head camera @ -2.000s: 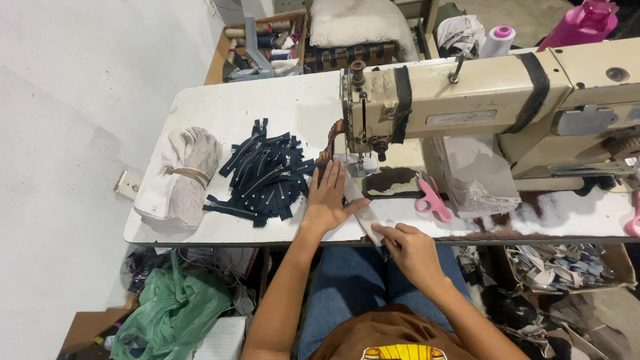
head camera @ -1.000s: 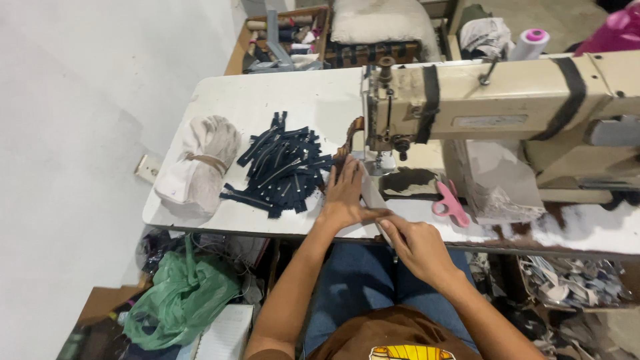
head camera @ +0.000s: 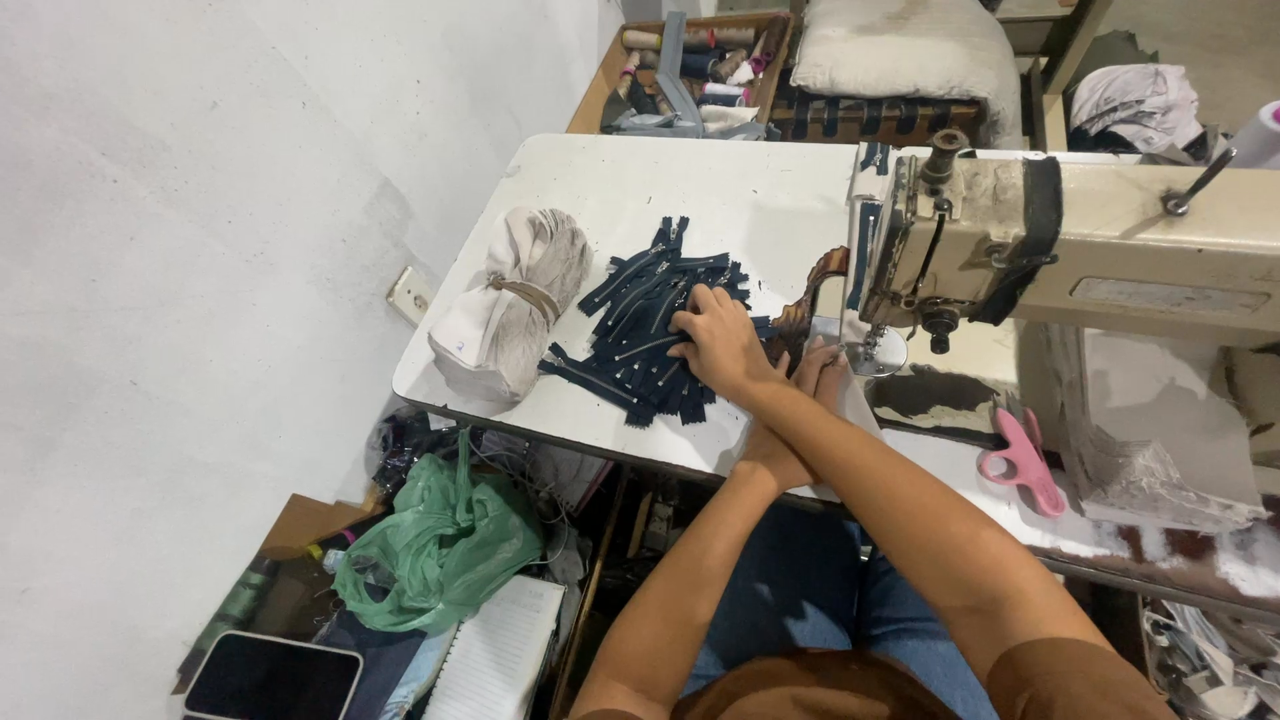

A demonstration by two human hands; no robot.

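My right hand (head camera: 722, 340) reaches across my left forearm, its fingers bent at the right side of a pile of dark navy zippers (head camera: 640, 310); whether they grip one is unclear. Partly hidden under the right arm, my left hand (head camera: 810, 400) presses on a pale fabric strip (head camera: 855, 408) just left of the needle area of the sewing machine (head camera: 1110, 230). Behind the machine head, pale fabric with a navy zipper (head camera: 868, 240) on it extends toward the table's back edge. A tied roll of off-white fabric (head camera: 512, 300) lies left of the pile.
Pink thread snips (head camera: 1025, 462) and a stack of pale fabric pieces (head camera: 1160, 430) are on the table (head camera: 700, 160) at right. A wooden box of thread spools (head camera: 610, 75) stands behind. Below left are a green plastic bag (head camera: 450, 540), a notebook (head camera: 505, 640) and a phone (head camera: 272, 680).
My right hand has left the strip at the table's front edge and crossed over my left arm to the zipper pile. My left hand stays beside the needle area. Fabric with a zipper now shows behind the machine head.
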